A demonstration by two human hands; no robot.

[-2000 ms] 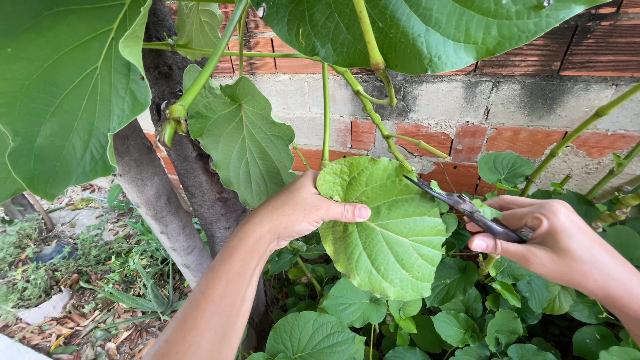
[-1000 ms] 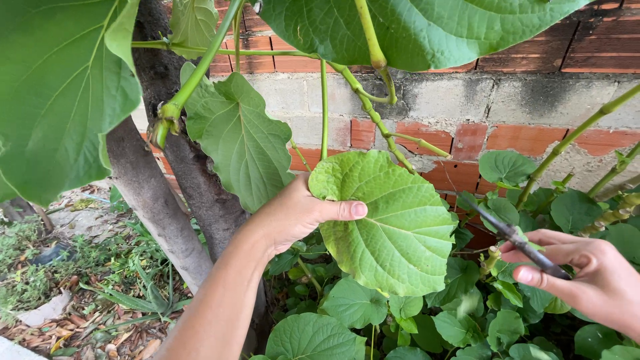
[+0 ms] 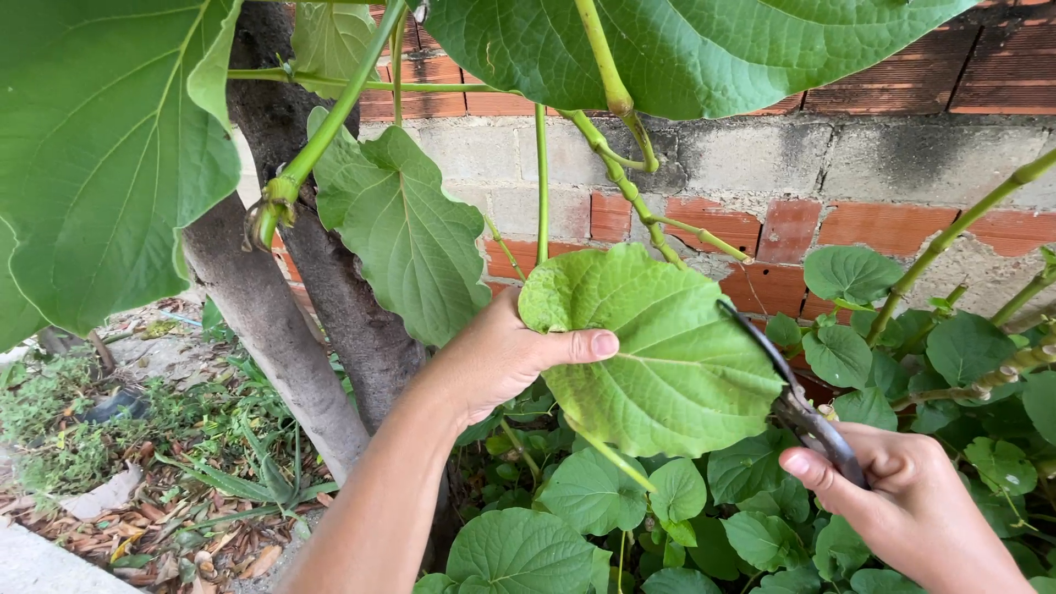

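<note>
My left hand (image 3: 511, 355) pinches a large light-green heart-shaped leaf (image 3: 660, 363) near its base, thumb on top of it and fingers behind. My right hand (image 3: 883, 487) grips the handles of a pair of dark metal scissors or pruning shears (image 3: 792, 396). One dark blade lies over the right edge of the held leaf; the other blade is hidden. Below the leaf, a pale green stalk (image 3: 615, 458) slants down to the right. Behind the leaf rises a jointed green stem (image 3: 627, 186) with a cut side shoot (image 3: 701, 235).
Large leaves (image 3: 107, 148) hang at the upper left and top. A grey tree trunk (image 3: 272, 330) stands left of my hands. Behind is a brick and block wall (image 3: 751, 161). Low foliage (image 3: 759, 536) fills the lower right; dry leaves (image 3: 165, 528) cover the ground at left.
The shears first moved away from the leaf's upper right edge, then came back to its right edge. The held leaf has tilted, and a stalk now shows below it. My left hand keeps its hold.
</note>
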